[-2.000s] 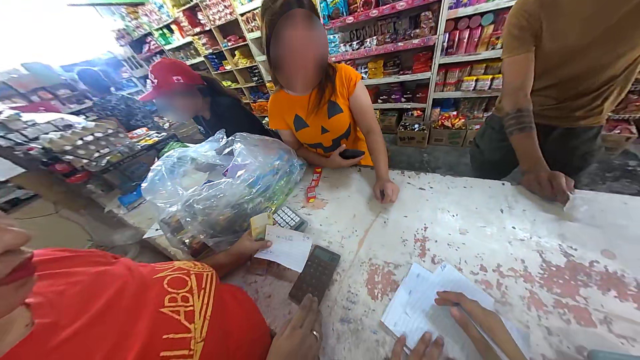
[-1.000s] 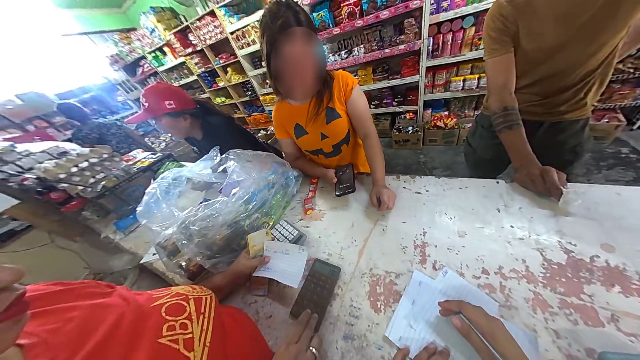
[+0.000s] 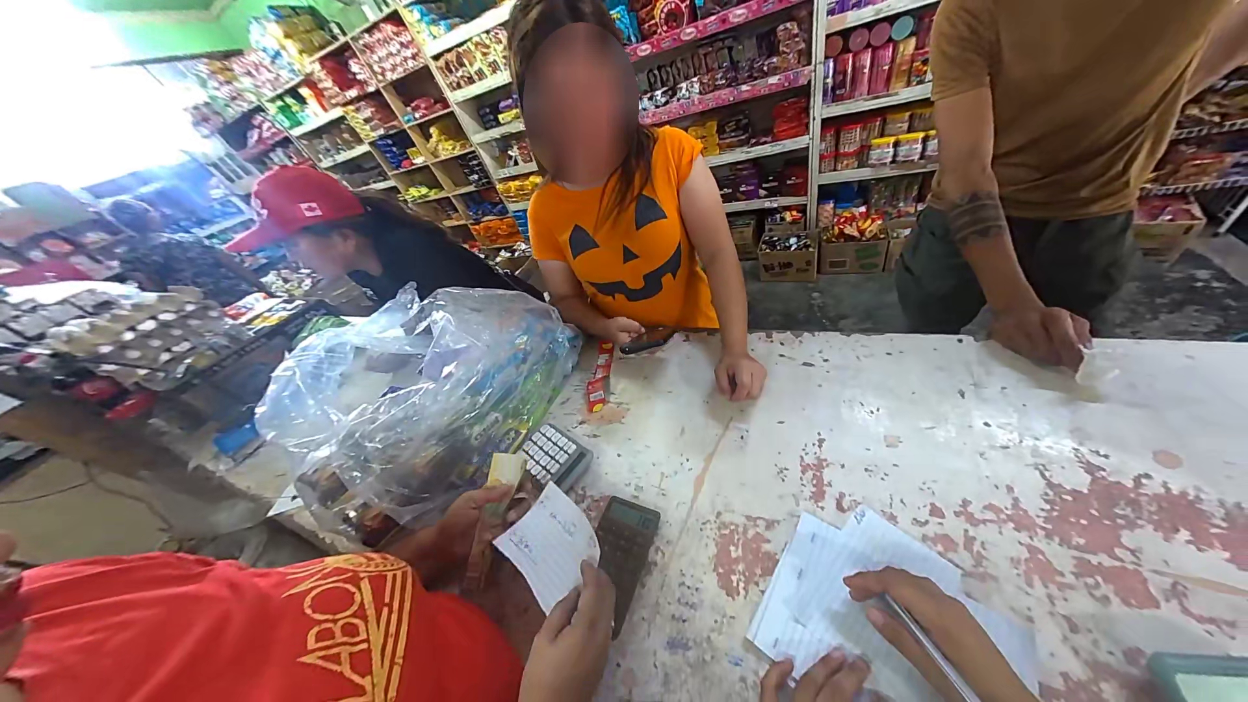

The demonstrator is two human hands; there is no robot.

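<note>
My right hand [image 3: 931,634] holds a pen [image 3: 926,643] over lined paper sheets [image 3: 814,580] on the worn white counter. At the bottom edge, the fingers of my left hand [image 3: 819,681] rest on the lower part of the same sheets. The sheets overlap and bear some handwriting. To their left, a person in a red shirt holds a small written note [image 3: 549,546] with one hand and banknotes [image 3: 505,472] with the other. A dark calculator [image 3: 627,546] lies beside that note, and a lighter calculator [image 3: 554,454] is behind it.
A large clear plastic bag [image 3: 419,390] of goods stands on the counter's left. Small red packets [image 3: 599,376] lie near a person in an orange shirt. Another person's hand [image 3: 1041,336] rests at the far right edge. A device [image 3: 1199,676] lies at lower right. Stocked shelves [image 3: 721,88] stand behind.
The red-shirted person's hand has moved from the dark calculator to the small note. The orange-shirted person's phone, raised a second ago, is now lower at the counter's edge.
</note>
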